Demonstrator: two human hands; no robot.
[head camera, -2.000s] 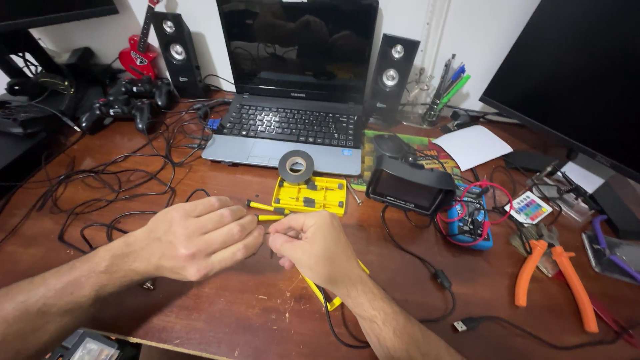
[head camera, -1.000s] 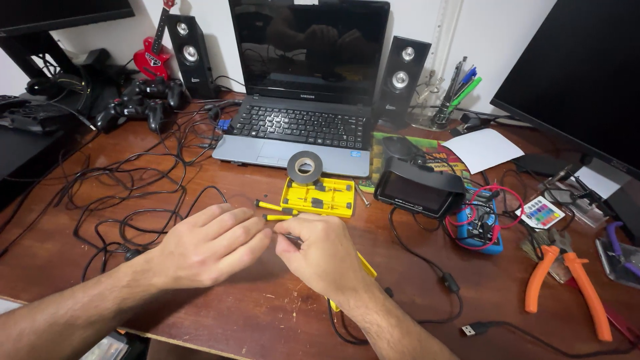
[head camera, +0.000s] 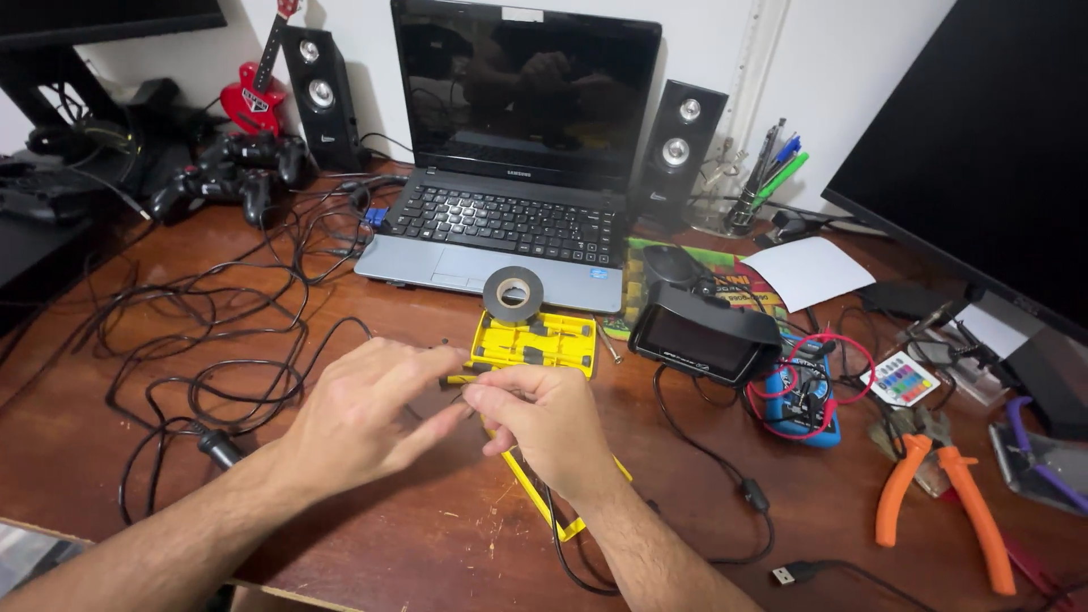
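Observation:
My right hand (head camera: 544, 425) pinches a thin dark cable end between thumb and index finger at the middle of the desk. My left hand (head camera: 365, 416) is just left of it, thumb and fingers spread, fingertips near the same cable; nothing shows in its grasp. Beyond the hands lies a yellow screwdriver-set case (head camera: 578, 344) with a roll of black electrical tape (head camera: 513, 295) leaning on its far edge. A yellow-and-black screwdriver (head camera: 459, 380) is partly hidden behind the fingers. The yellow frame-like case lid (head camera: 535, 501) lies under my right hand, with a black cable beside it.
A laptop (head camera: 493, 272) stands behind the case. To the right are a small black-hooded display (head camera: 701, 340), a blue multimeter (head camera: 803, 399) with red leads, orange-handled pliers (head camera: 905, 484) and a USB plug (head camera: 795, 573). Tangled black cables (head camera: 246, 374) cover the left side.
My left hand's fingers have spread apart from the pinch beside my right hand, where both hands were close together. The right hand keeps its pinch. The view has shifted somewhat.

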